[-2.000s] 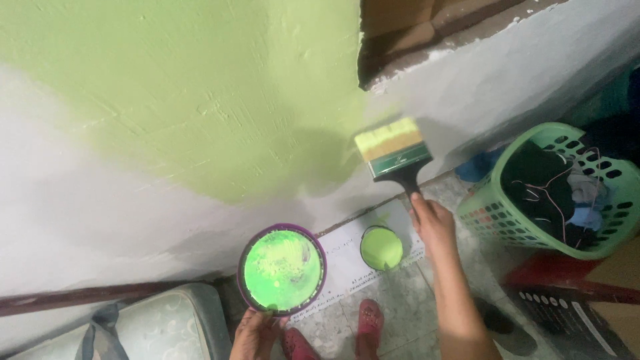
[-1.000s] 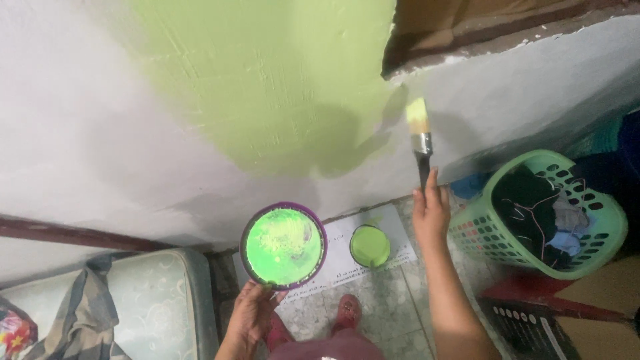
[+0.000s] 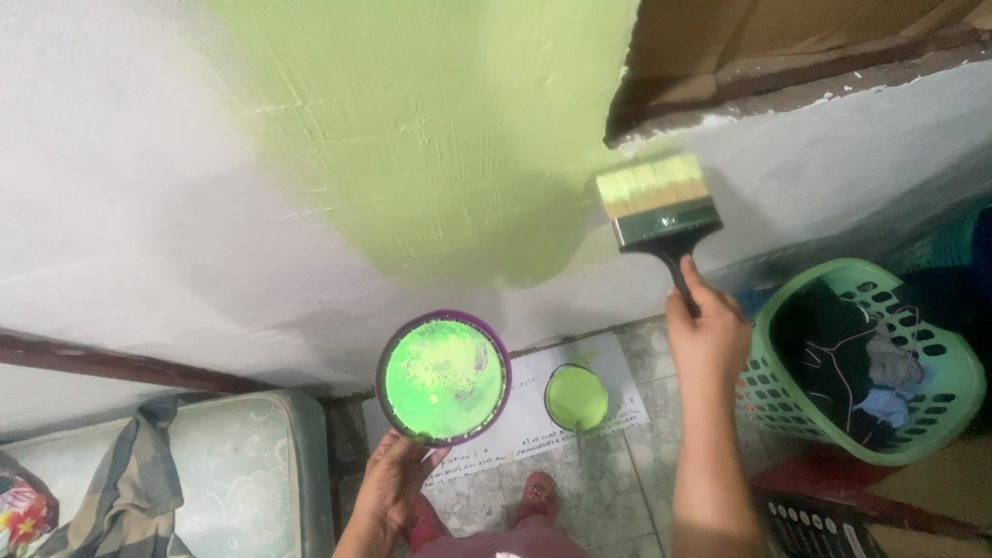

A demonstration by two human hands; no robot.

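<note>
My right hand (image 3: 709, 329) grips the black handle of a wide paintbrush (image 3: 659, 198), its bristles coated in light green paint and raised at the wall just below the corner of a cardboard-covered opening. Whether the bristles touch the wall I cannot tell. A round purple-rimmed container (image 3: 443, 378) with bright green paint is held at its near edge by my left hand (image 3: 399, 473). Behind both is the wall's light green painted area (image 3: 434, 155), bordered by whitish surface. On the floor, a smaller round container of green paint (image 3: 576, 397) stands on a written-on white sheet (image 3: 496, 442).
At right stands a green plastic laundry basket (image 3: 783, 395) with clothes and hangers. A mattress (image 3: 240, 473) with a checked cloth (image 3: 139, 480) lies at lower left. Brown cardboard (image 3: 744, 46) fills the opening at upper right. A dark box (image 3: 814, 527) sits at lower right.
The brush was broad side to view, then edge-on a second ago, and now shows its broad side again. My left hand keeps hold of the purple-rimmed container.
</note>
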